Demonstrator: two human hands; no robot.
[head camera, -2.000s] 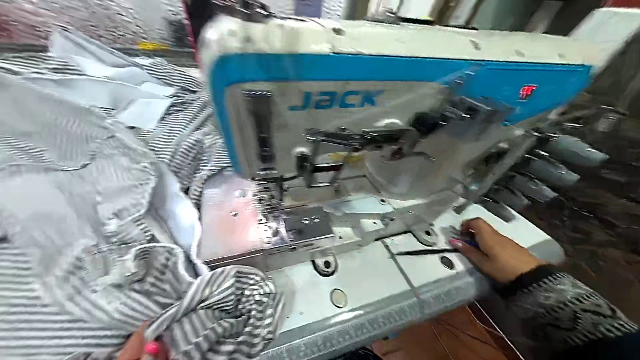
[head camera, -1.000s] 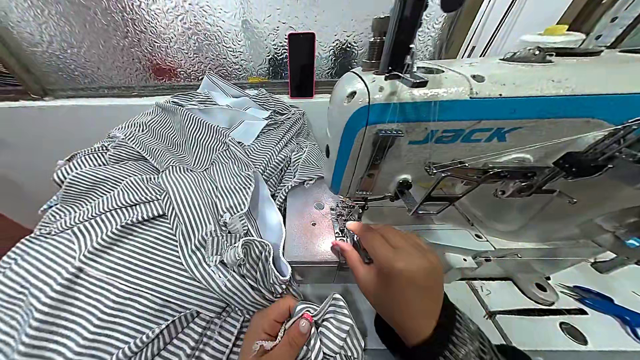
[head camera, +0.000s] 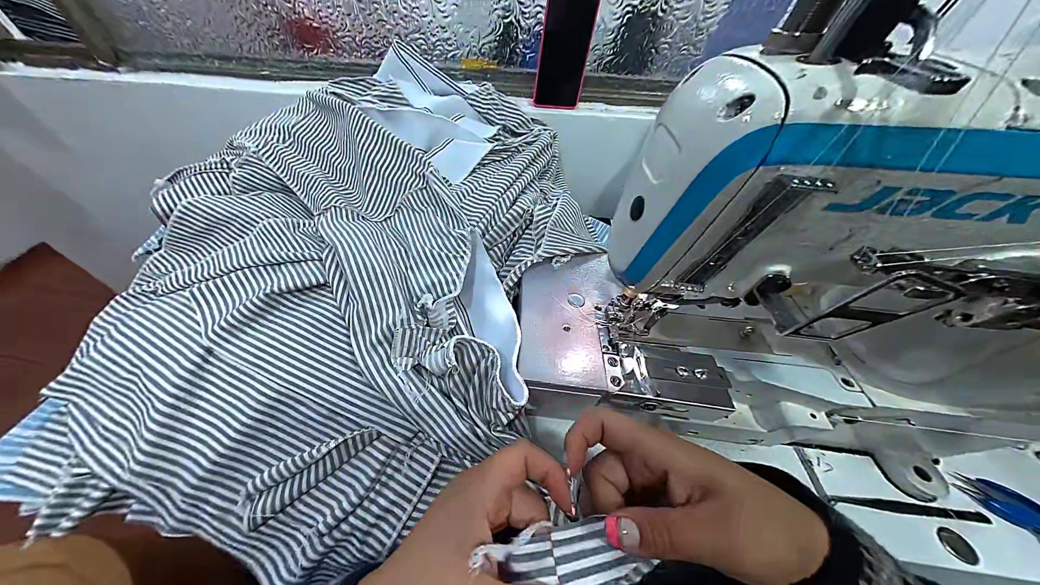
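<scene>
A striped grey-and-white fabric piece (head camera: 581, 552) with a frayed edge is pinched between my two hands at the bottom centre. My left hand (head camera: 487, 516) holds it from the left, and the thumb of my right hand (head camera: 682, 504) presses on its top from the right. The fingertips of both hands meet just above the piece. To the left lies a large heap of striped garments (head camera: 268, 276) with white inner bands. Beyond my right hand stands a white and blue Jack sewing machine (head camera: 731, 162), its presser foot area (head camera: 634, 317) lit over the metal plate.
Blue-handled thread snips (head camera: 1003, 500) lie on the machine bed at the right. A dark phone with a red edge (head camera: 562, 57) stands upright on the ledge by the textured window (head camera: 366, 32). The garment heap covers the left side and reaches the machine's plate (head camera: 561, 325).
My right hand has left the presser foot area and come down to the fabric piece beside my left hand. Two seconds ago it was at the right of the machine bed.
</scene>
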